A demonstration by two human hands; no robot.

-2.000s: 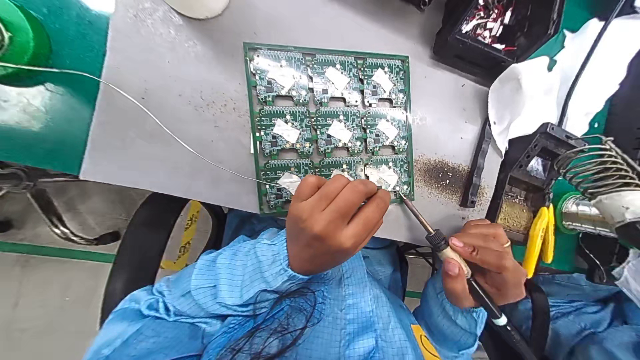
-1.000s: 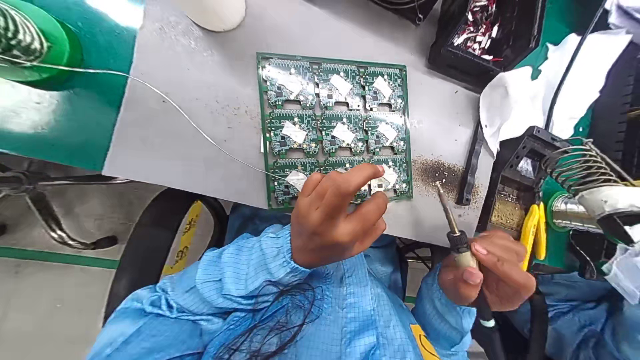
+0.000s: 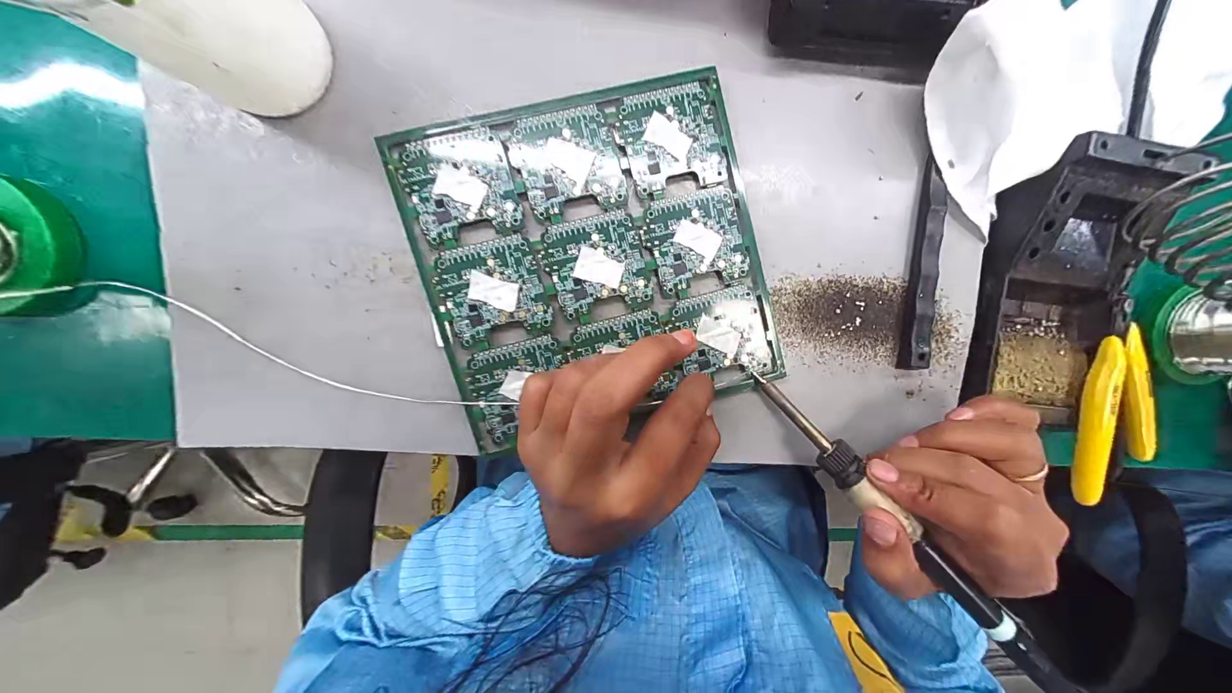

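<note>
A green panel of several joined circuit boards [image 3: 597,217], each board bearing a white sticker, lies tilted on the grey table mat. My left hand [image 3: 616,433] rests over its lower edge, with solder wire [image 3: 318,377] running under the fingers from the left; whether the fingers pinch it is hidden. The index fingertip is at the lower right board's sticker [image 3: 718,334]. My right hand [image 3: 962,496] holds a soldering iron [image 3: 794,414] by its grip, its tip at the lower right corner of the panel.
Left stands a green solder spool [image 3: 38,245]; a white rounded object [image 3: 255,58] is above it. Dark grains [image 3: 842,313] and a black bar [image 3: 922,269] lie right of the panel. Further right are an iron stand with sponge [image 3: 1039,366], yellow-handled pliers [image 3: 1102,419] and white cloth [image 3: 1001,96].
The iron's tip, lifted off to the right of the panel one second ago, is back at its lower right corner. The panel has turned counterclockwise in view. The view sits closer.
</note>
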